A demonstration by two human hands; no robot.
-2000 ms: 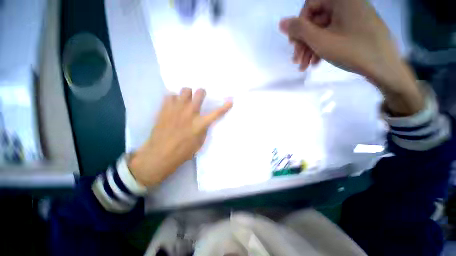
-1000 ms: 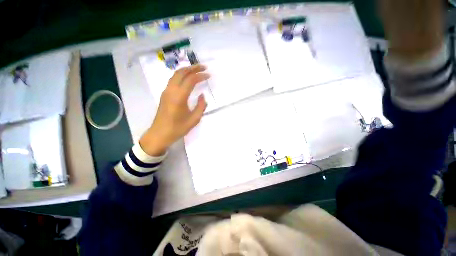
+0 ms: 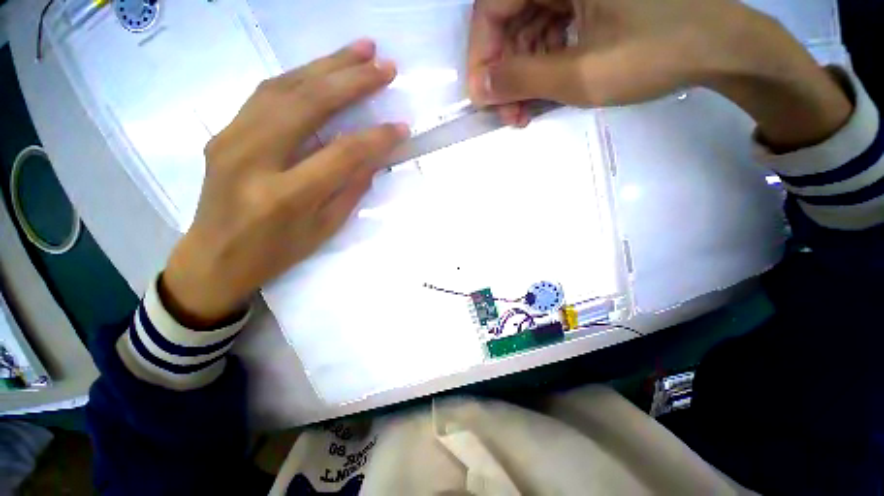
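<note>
A white card panel (image 3: pixel 426 228) lies in front of me. At its near edge are a green circuit board (image 3: pixel 523 339), a smaller green board, a round silvery disc (image 3: pixel 545 296), a yellow component (image 3: pixel 570 318) and thin wires. My left hand (image 3: pixel 281 174) is palm down over the panel's far left part, fingers apart, one fingertip by the panel's far edge. My right hand (image 3: pixel 601 58) is over the far edge, thumb and fingers pinched together. A thin shiny strip, seemingly clear tape (image 3: pixel 448 118), runs from the right fingertips towards the left ones; its ends are hard to see.
Another panel (image 3: pixel 145 97) with a round disc (image 3: pixel 137 12) lies at far left. A pale tape roll (image 3: pixel 44 199) lies on the green surface at left. A further panel with electronics (image 3: pixel 15 354) is at the left edge. A pale sheet (image 3: pixel 693 194) is at right.
The view has moved closer to the near panel. My right hand has come down from the upper right to the panel's far edge, near my left hand. The small board and disc now lie spread out.
</note>
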